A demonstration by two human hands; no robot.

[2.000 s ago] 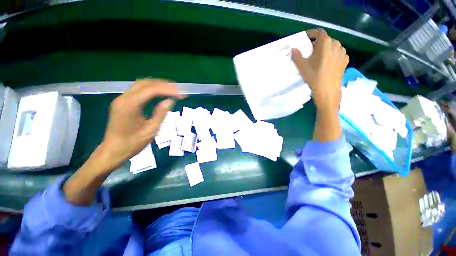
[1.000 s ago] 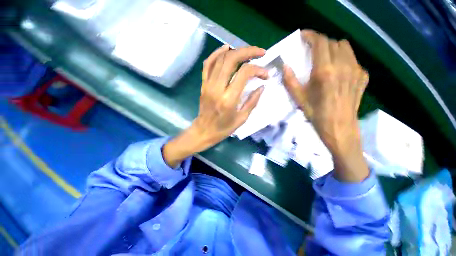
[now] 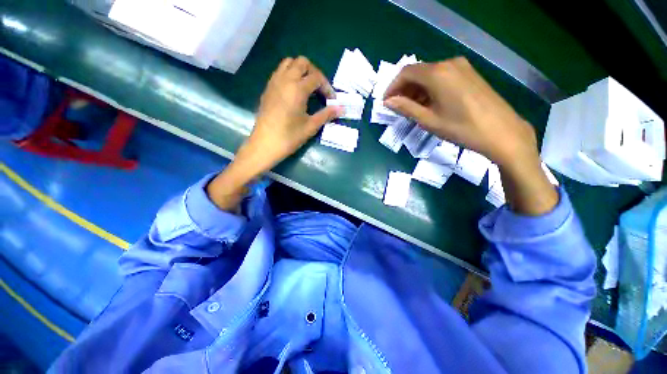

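Observation:
Small white printed slips (image 3: 431, 157) lie in a loose overlapping pile on the dark green bench (image 3: 307, 175). My left hand (image 3: 292, 102) is at the pile's left end, with thumb and index finger pinching the left edge of a small slip (image 3: 347, 106). Another slip (image 3: 339, 137) lies just below it, and a single one (image 3: 397, 188) lies nearer the bench's front edge. My right hand (image 3: 461, 106) is over the pile, palm down with curled fingers; the fingertips are close to the slips, and whether they hold one cannot be told.
White boxes (image 3: 197, 29) stand together at upper left, and more white boxes (image 3: 614, 135) stand at right. A light blue bin (image 3: 643, 270) with white paper is at the right edge. A metal rail (image 3: 475, 44) runs along the far side. A red stool (image 3: 80, 131) stands on the blue floor at left.
The white box held over the pile between both hands is out of my hands. My left hand has moved left and pinches a slip; my right hand is over the pile. The view has shifted.

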